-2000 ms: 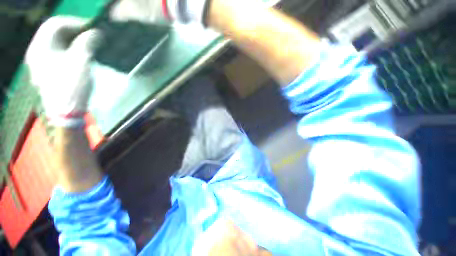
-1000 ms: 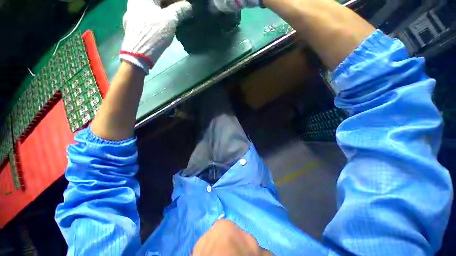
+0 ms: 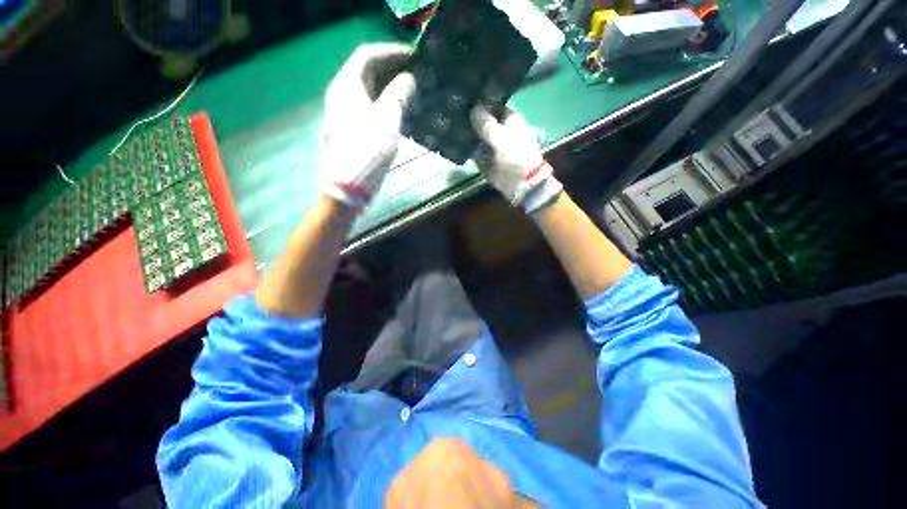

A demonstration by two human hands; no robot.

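A dark PCB panel [image 3: 462, 75] is held up over the green mat at the top centre, its dark face showing. My left hand [image 3: 366, 124], in a white knit glove, grips its left edge. My right hand [image 3: 512, 159], gloved too, grips its lower right edge with the thumb on the face. The fingers behind the panel are hidden. Rows of green PCB strips [image 3: 104, 209] lie on a red board [image 3: 90, 323] at the left.
A PCB magazine rack [image 3: 696, 184] with a pale end stands beside the bench at right. A white block [image 3: 651, 33] and wired parts lie at the back right. A white cable [image 3: 154, 117] lies behind the rows. A clear sheet [image 3: 278, 159] is on the green mat [image 3: 269, 84].
The view has shifted. The right hand, partly cut off before, is now fully in view on the panel. The panel is now raised and tilted between both hands.
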